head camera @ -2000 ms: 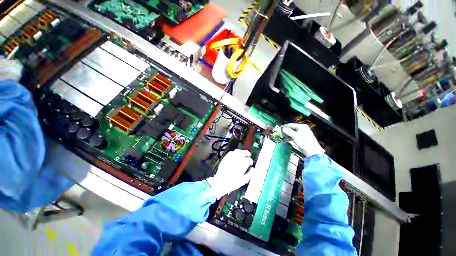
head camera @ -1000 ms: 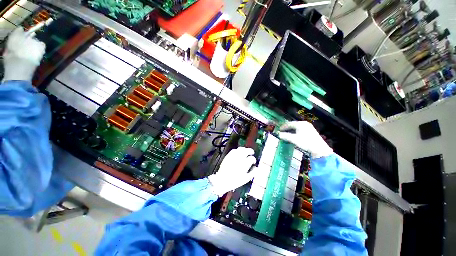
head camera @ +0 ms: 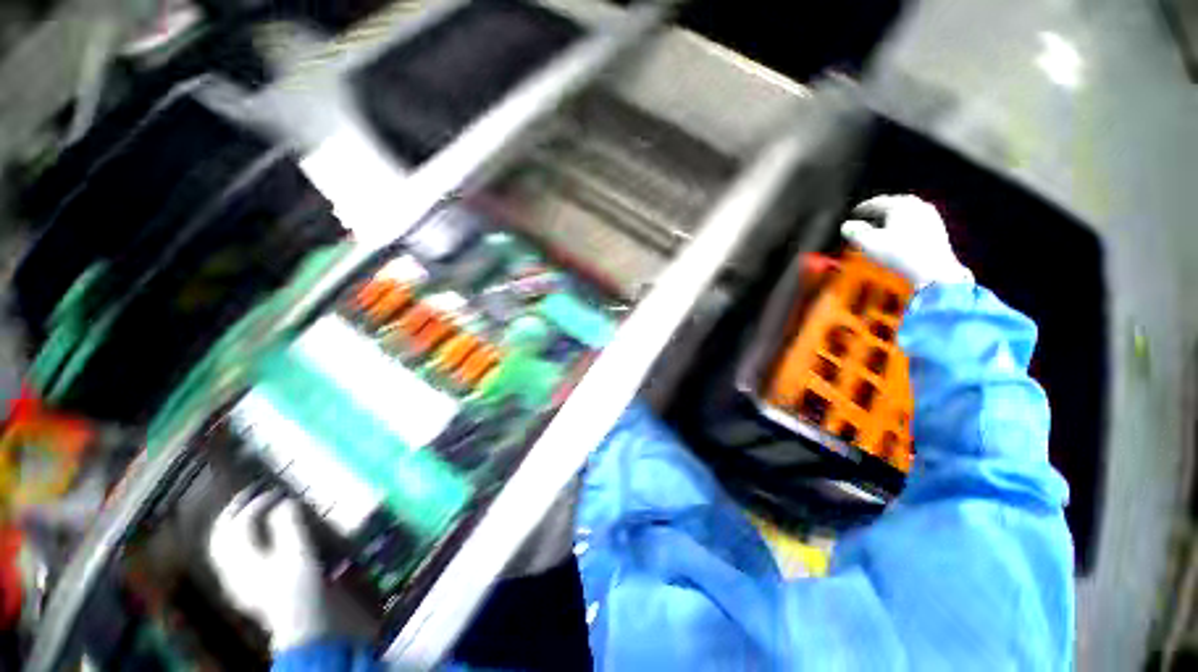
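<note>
The circuit board [head camera: 489, 440] lies on the rails with a long green strip [head camera: 348, 427] across its silver blocks. Its orange coils [head camera: 427, 328] are above the strip. My left hand [head camera: 269, 558], white-gloved and blurred, is at the board's lower left edge, with fingers apart and nothing seen in it. An orange cover plate [head camera: 841, 355] with many cut-outs lies in a black bin [head camera: 821, 460] at the right. My right hand [head camera: 907, 239], white-gloved, has its fingers curled at the plate's upper end; its fingertips are partly hidden.
A silver conveyor rail [head camera: 558, 427] runs diagonally between the board and the orange plate's bin. Another black bin [head camera: 145, 250] with green pieces [head camera: 72, 328] stands at the left. A red and yellow item [head camera: 46, 446] is at the left edge. The view is blurred.
The view has swung to the right. My right hand has left the board and green strip and is now at the orange plate. My left hand is now at the board's edge.
</note>
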